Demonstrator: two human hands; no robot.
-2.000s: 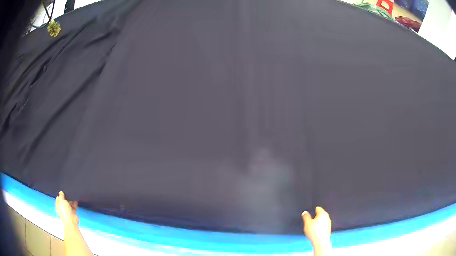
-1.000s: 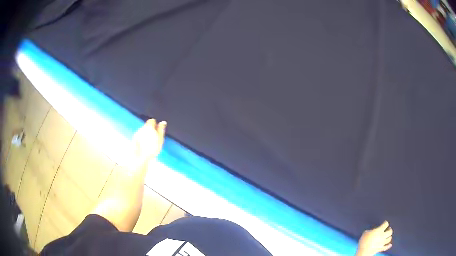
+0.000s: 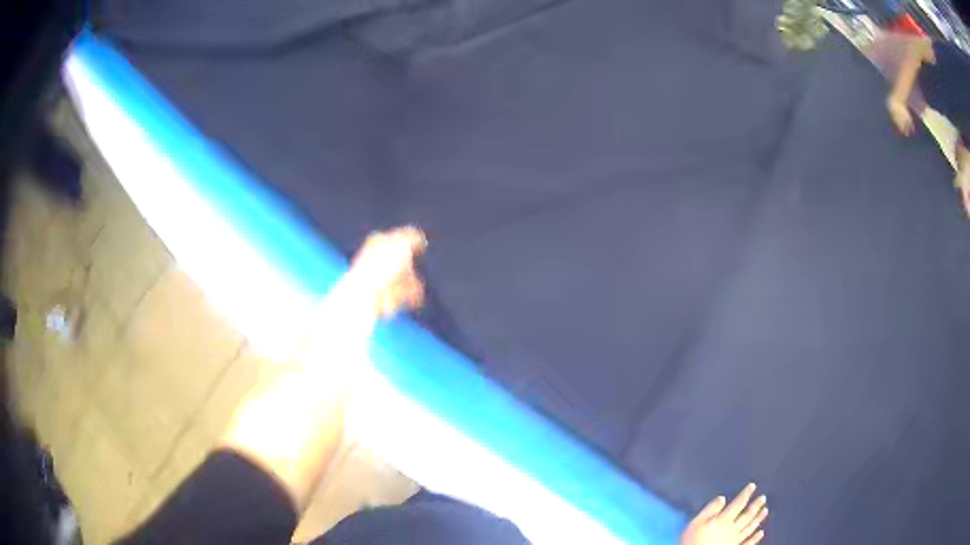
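Dark fabric [image 3: 596, 245] covers most of the table, with some folds and creases running across it. My left hand [image 3: 394, 268] is at the near fabric edge, over the blue strip [image 3: 457, 378]; it is blurred, and whether its fingers pinch the cloth cannot be told. My right hand [image 3: 729, 519] lies at the near fabric edge at the bottom of the view, fingers apart, cut off by the picture's lower edge.
The white table edge [image 3: 160, 202] runs diagonally below the blue strip. Another person's arm [image 3: 906, 91] is over the far side of the table. A yellowish object [image 3: 801, 23] shows near the far edge. The tiled floor [image 3: 117, 351] is at the left.
The view has swung, bringing the other person and the yellowish object in at the upper right. My left hand appears further right in the picture; my right hand's fingers are spread wider.
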